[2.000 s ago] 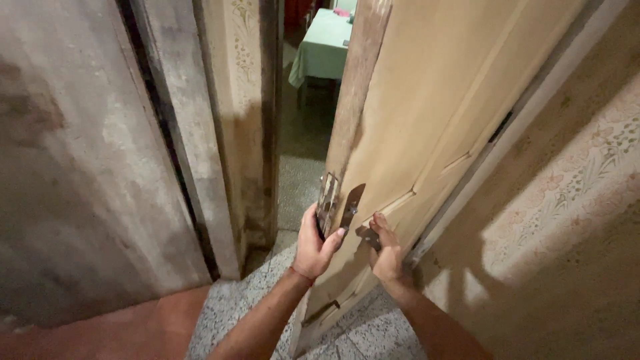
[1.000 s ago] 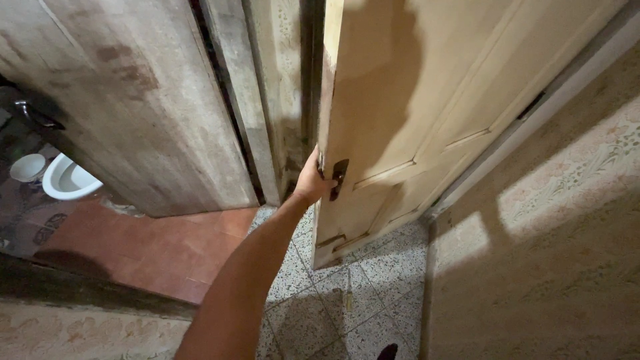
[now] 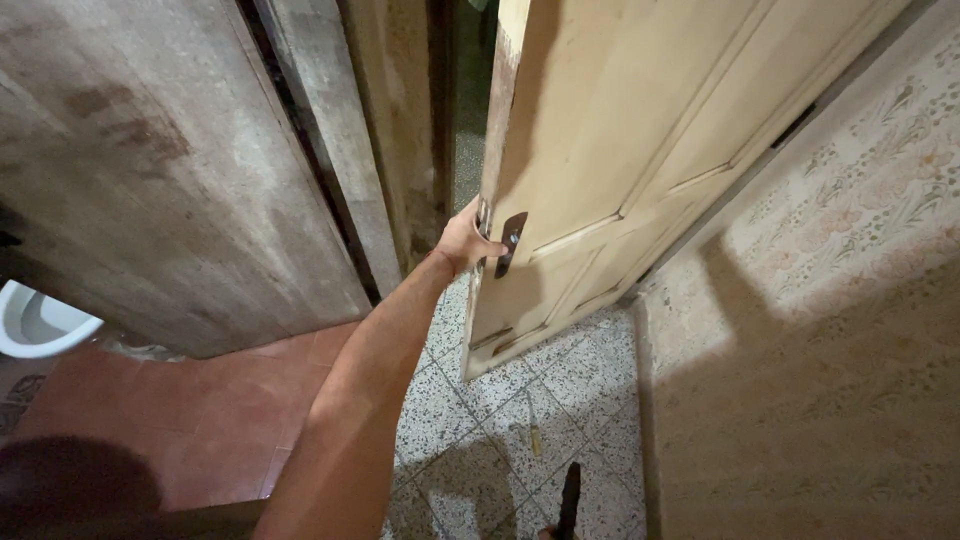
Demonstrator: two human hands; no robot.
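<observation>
My left hand [image 3: 471,241] holds the free edge of a cream-painted panelled wooden door [image 3: 592,135], its thumb against a dark metal lock plate [image 3: 511,244]. The fingers behind the edge are hidden. No lever stands on this plate. At the bottom edge, a sliver of my right hand [image 3: 551,534] shows at the lower end of a dark elongated piece [image 3: 570,495], perhaps a door handle; most of that hand is out of view. A screwdriver with a yellowish handle [image 3: 535,440] lies on the speckled tile floor, below the door.
Floral wallpaper covers the wall [image 3: 810,360] on the right. A worn grey wooden panel [image 3: 172,180] stands at the left, beside a door frame [image 3: 330,127]. Beyond it are reddish floor tiles [image 3: 202,405] and a white toilet bowl [image 3: 45,322]. A narrow gap shows behind the door.
My right hand has left the door, where it was at a dark handle two seconds ago, and is now at the bottom edge. My left hand stays at the door edge. The view has shifted.
</observation>
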